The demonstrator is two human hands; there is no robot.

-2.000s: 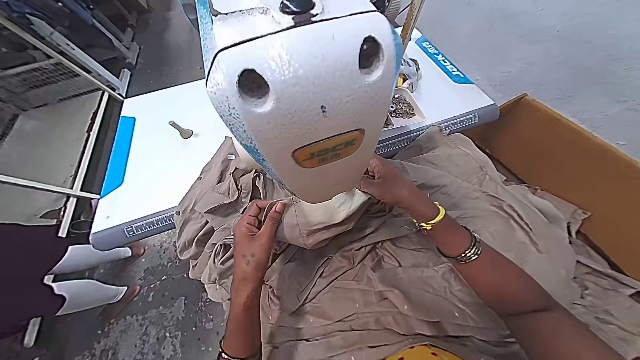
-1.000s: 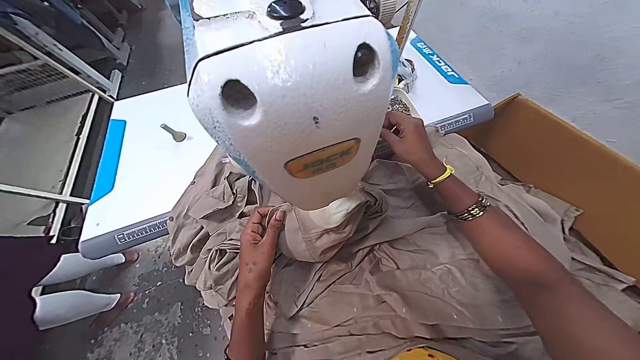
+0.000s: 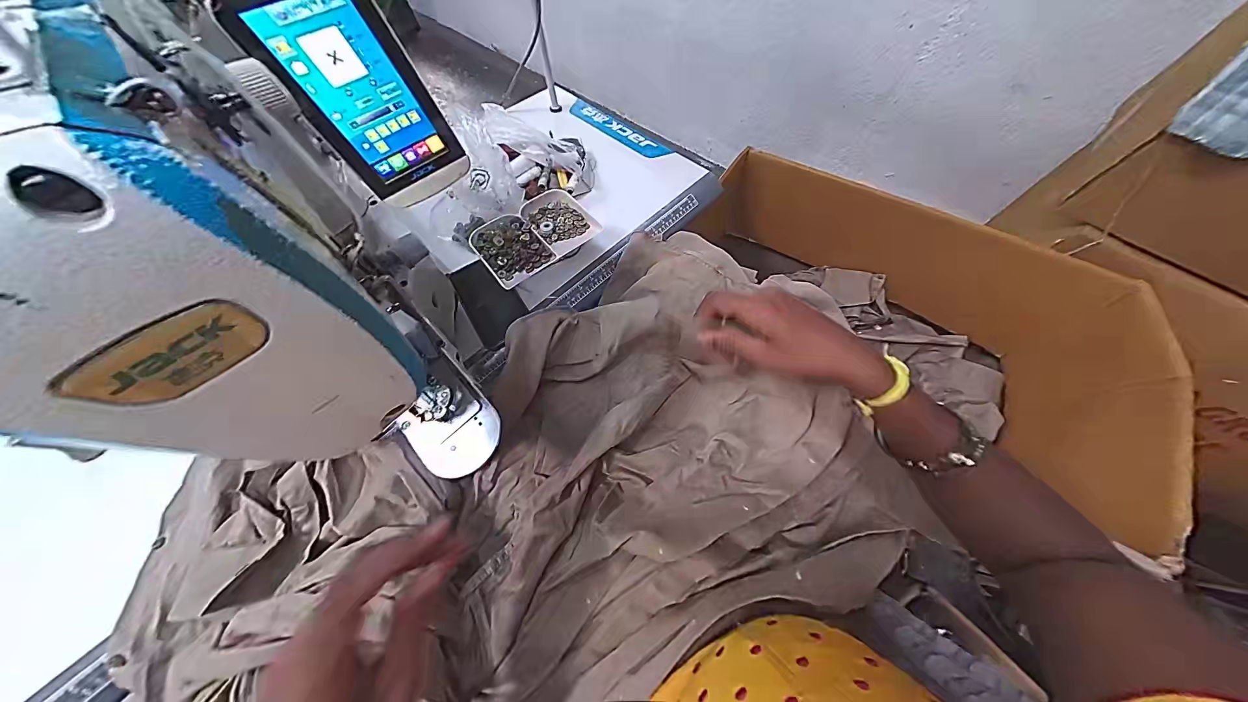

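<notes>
My left hand, blurred, is over the brown fabric at the lower left, fingers apart, holding nothing that I can see. My right hand, also blurred, is on or just above the brown garment fabric, right of the sewing machine; whether it grips cloth is unclear. The Jack sewing machine's head fills the left side. Its rounded metal work plate shows with no cloth over it. Brown cloth lies bunched in front and on both sides of the plate.
A lit control screen stands behind the machine. On the white table are a two-part tray of buttons and a plastic bag with small items. A cardboard box with brown garments stands at the right, near the wall.
The view has swung right. Both hands have come away from the machine's sewing area, where they were at the cloth; my left hand has let go of the cloth edge.
</notes>
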